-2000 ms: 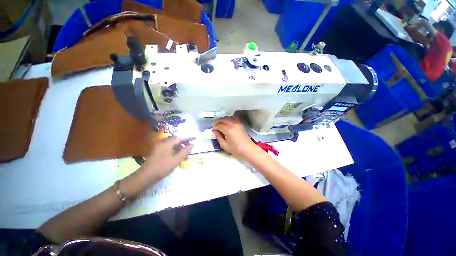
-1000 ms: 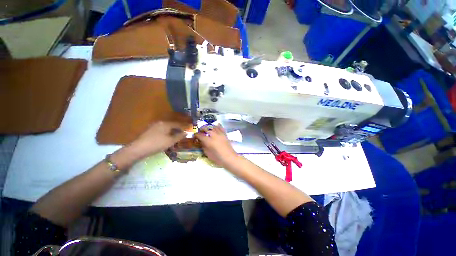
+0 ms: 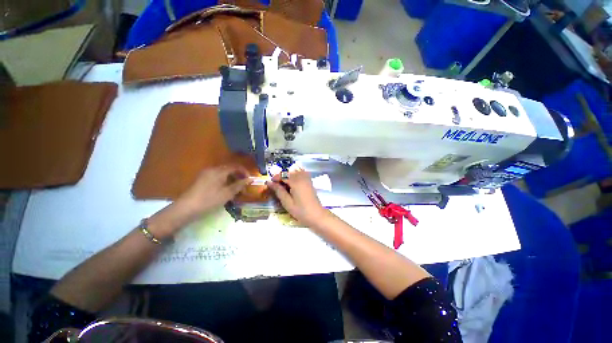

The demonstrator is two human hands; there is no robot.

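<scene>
A brown panel (image 3: 181,144) lies flat on the white table, its right edge under the head of the sewing machine (image 3: 376,120). My left hand (image 3: 218,187) rests on the panel's near right part, fingertips at a small white label (image 3: 258,181) by the needle area. My right hand (image 3: 298,195) is at the label's right side, fingers bent close to the presser foot. Both hands seem to hold the label at the panel's edge. The needle is mostly hidden. Another white label (image 3: 322,182) lies on the machine bed right of my right hand.
Red-handled snips (image 3: 396,216) lie right of my right hand. Stacked brown panels (image 3: 54,134) lie at left, near a carton (image 3: 47,50). More brown pieces (image 3: 181,57) are heaped behind the machine in a blue bin. A grey-white cloth (image 3: 480,288) hangs at lower right.
My hands have come from in front of the machine bed to the needle area, on the panel's edge. The right hand no longer covers the snips. The camera view has shifted.
</scene>
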